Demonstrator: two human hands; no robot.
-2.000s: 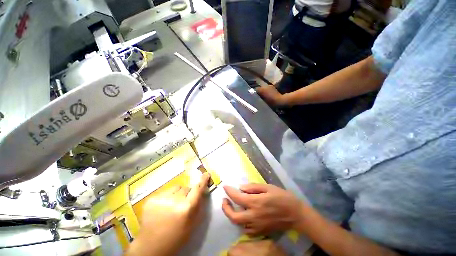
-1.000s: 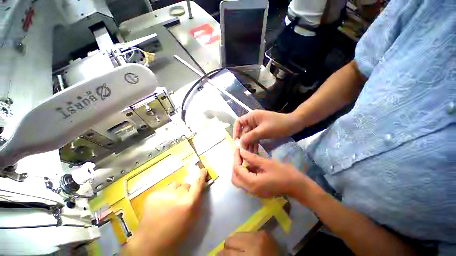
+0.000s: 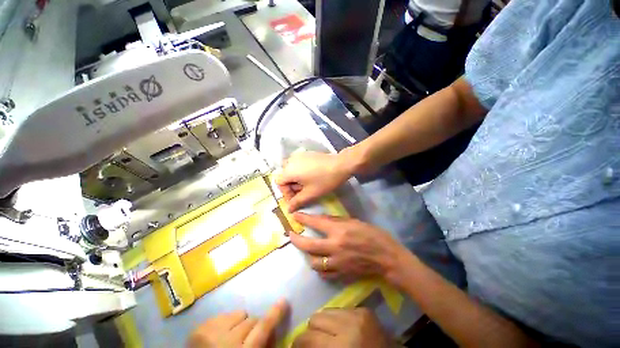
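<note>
The yellow clamp template (image 3: 197, 272) lies on the pale machine bed, with rectangular openings. A second person's two hands (image 3: 353, 248) are at its right end, fingertips close together near a small dark-brown piece (image 3: 281, 221). What those fingertips pinch is hidden. My left hand (image 3: 238, 329) is below the template, not touching it, index finger extended and nothing visible held. My right hand (image 3: 343, 329) is beside it at the bottom edge, partly cut off, fingers curled; its palm is hidden.
Yellow marking tape (image 3: 347, 296) is stuck on the bed near my right hand. The white machine lamp (image 3: 115, 112) hangs over the left side. A long thin pale strip (image 3: 299, 98) and a black cable lie behind. The second person's body (image 3: 537, 163) fills the right; a dark panel (image 3: 347, 37) stands behind.
My left hand has left the template's right end and moved down toward me. The second person's hands have moved left onto that end. My right hand stays near the bottom edge.
</note>
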